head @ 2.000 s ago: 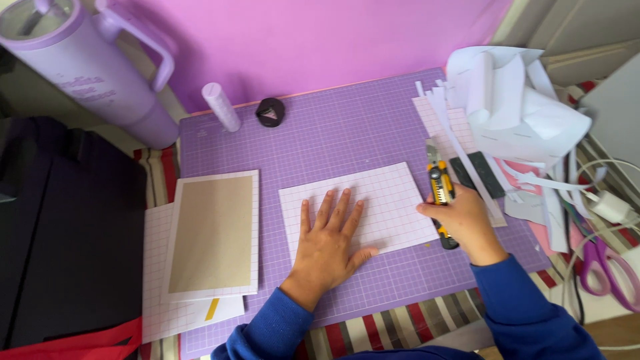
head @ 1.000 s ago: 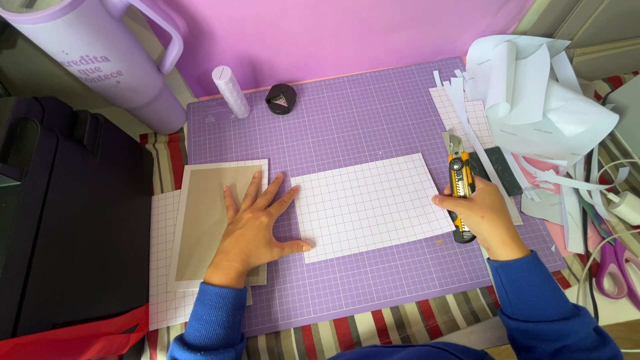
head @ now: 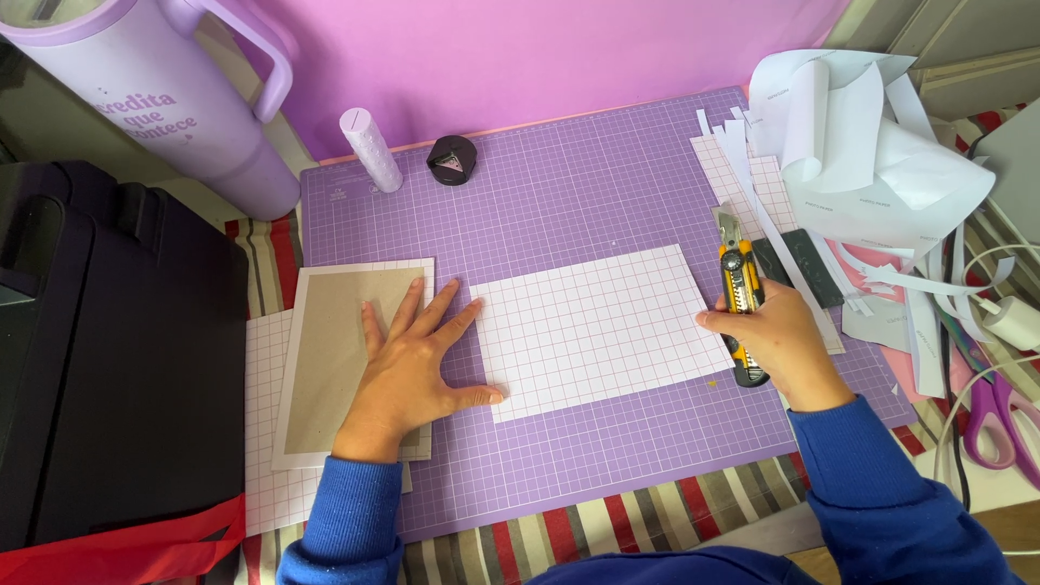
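Observation:
On a purple cutting mat [head: 569, 463] lies a white sheet with a red grid [head: 601, 333]. My left hand [head: 410, 366] rests with spread fingers on a greyish-brown board with a white border [head: 325, 357], its thumb and index fingertip at the gridded sheet's left edge. A yellow and black utility knife [head: 741, 284] is in my right hand [head: 768, 333], blade end pointing away from me. The right thumb touches the sheet's right edge. More gridded paper [head: 264, 406] lies under the board.
At the back stand a lilac cylinder [head: 374, 154] and a black corner punch [head: 452, 160]. A purple tumbler [head: 195, 106] and a black machine [head: 122, 349] are on the left. Crumpled backing paper [head: 861, 154], paper strips [head: 756, 195], purple scissors [head: 995, 414] and cables lie at right.
My left hand has moved left, off the gridded sheet and onto the bordered board. My right hand still holds the knife at the sheet's right edge.

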